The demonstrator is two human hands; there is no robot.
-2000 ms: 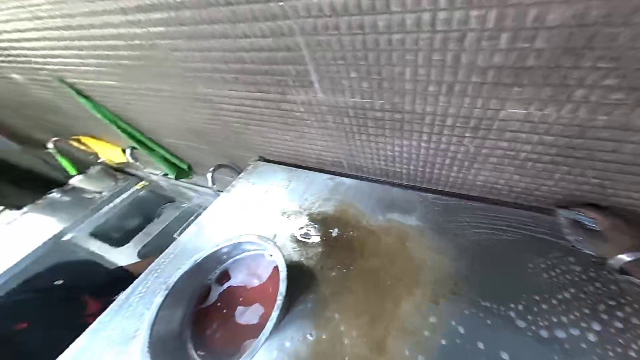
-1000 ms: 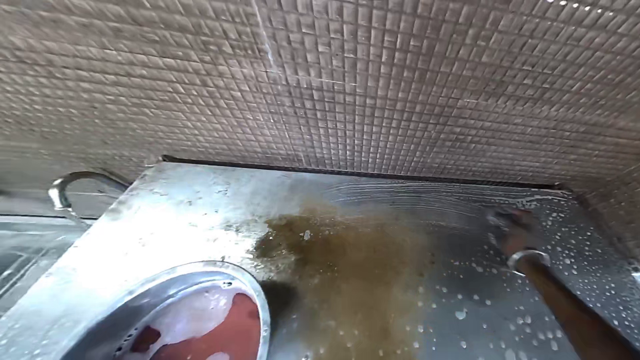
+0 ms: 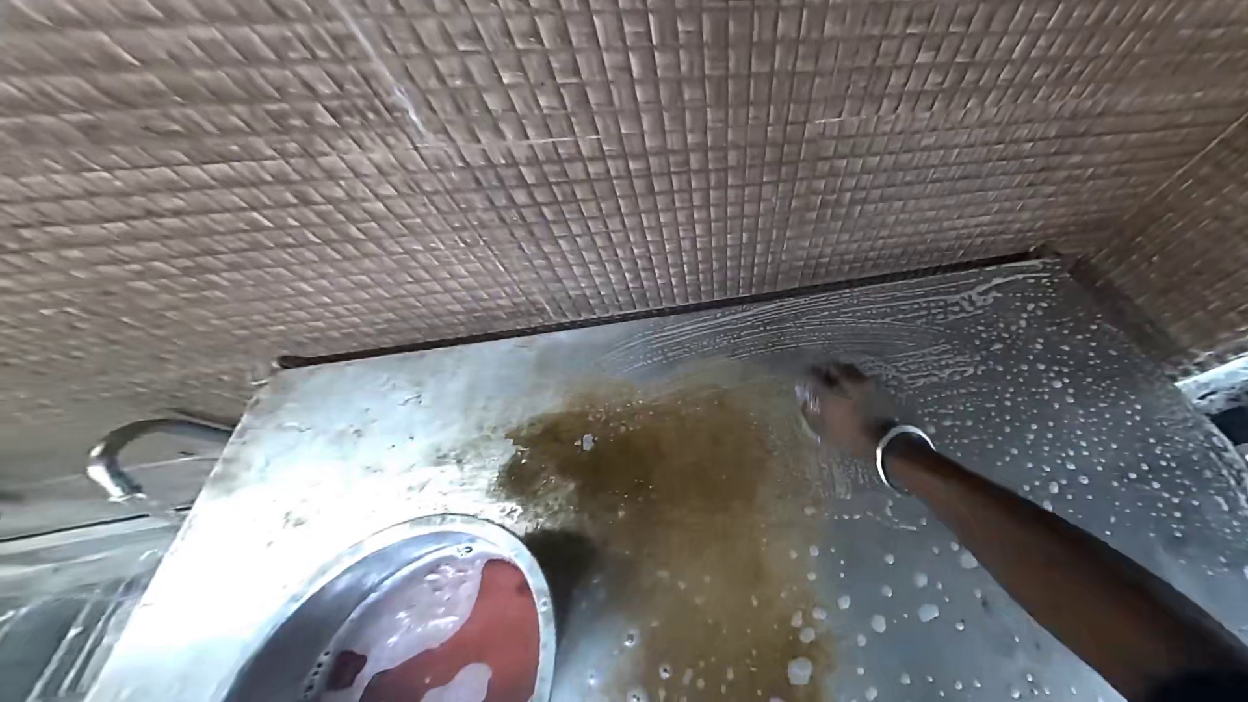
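My right hand (image 3: pixel 846 405), with a silver bangle (image 3: pixel 899 456) at the wrist, presses down on a wet stainless steel counter (image 3: pixel 975 585). Its fingers are blurred, and a dark scrubber seems to be under them, though its shape is hidden. Soap streaks and foam spots surround the hand. Just left of it spreads a brown liquid stain (image 3: pixel 673 478). A round steel basin (image 3: pixel 546 624) holding reddish liquid with white suds stands at the lower left. My left hand is not in view.
A brown tiled wall (image 3: pixel 604 175) runs along the counter's back edge and turns at the right. A curved metal faucet (image 3: pixel 127 453) stands beyond the counter's left edge, above what appears to be a sink area.
The view has swung right since two seconds ago. From one second ago, my right hand has moved left along the counter, toward the brown stain.
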